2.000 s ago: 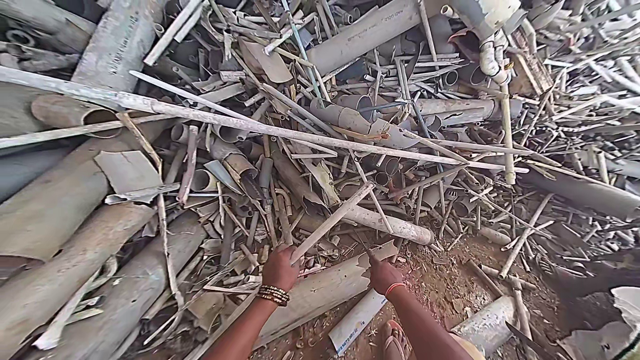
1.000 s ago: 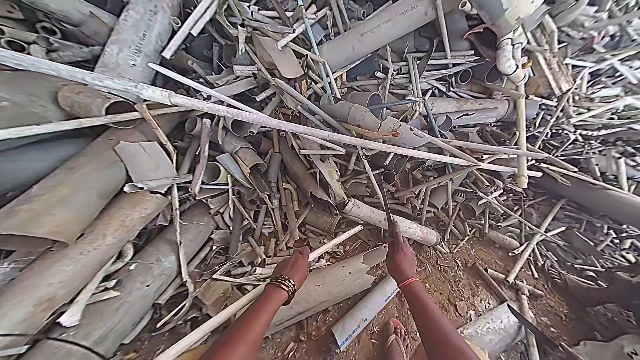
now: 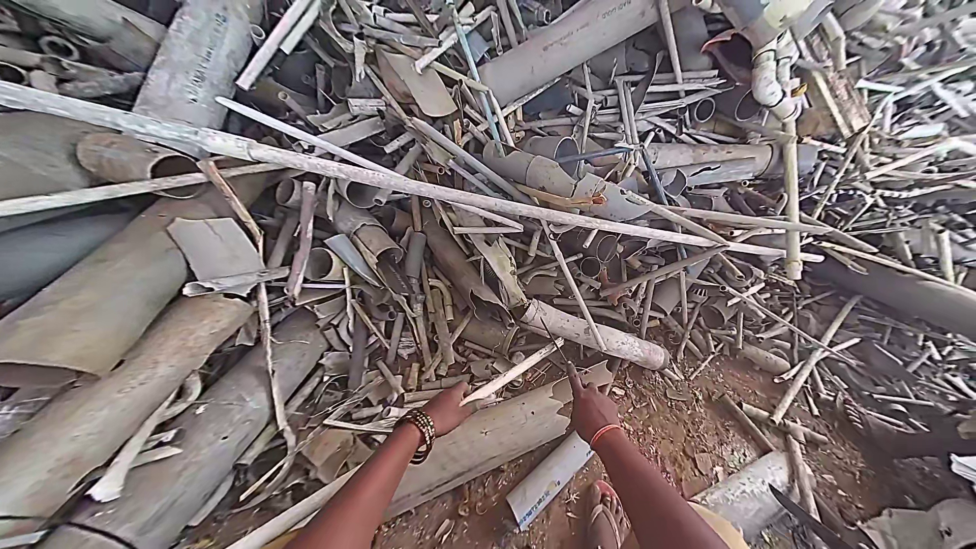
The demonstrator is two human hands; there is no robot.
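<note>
My left hand (image 3: 446,410), with beaded bracelets at the wrist, grips a narrow pale pipe or strip (image 3: 512,374) that runs from the lower left up to the right. Its far end rests near the tip of a dark, thin blade (image 3: 563,354), seen almost edge-on. My right hand (image 3: 593,412), with an orange band at the wrist, is closed on the blade's handle end, index finger along it. Under the pale piece lies a wide broken grey pipe (image 3: 488,442). A whitish pipe (image 3: 598,335) lies just beyond the blade. Whether the blade touches the pale piece I cannot tell.
Scrap plastic pipes and fragments are heaped ahead and on both sides. A long pale pipe (image 3: 427,187) crosses the heap. Large grey pipes (image 3: 91,381) lie at left. A short printed pipe piece (image 3: 549,476) lies by a sandaled foot (image 3: 608,515) on bare soil (image 3: 686,427).
The blade in my right hand pointed upward a second ago and is now lowered to the pale piece's far end. Two seconds ago that piece was raised more steeply in my left hand.
</note>
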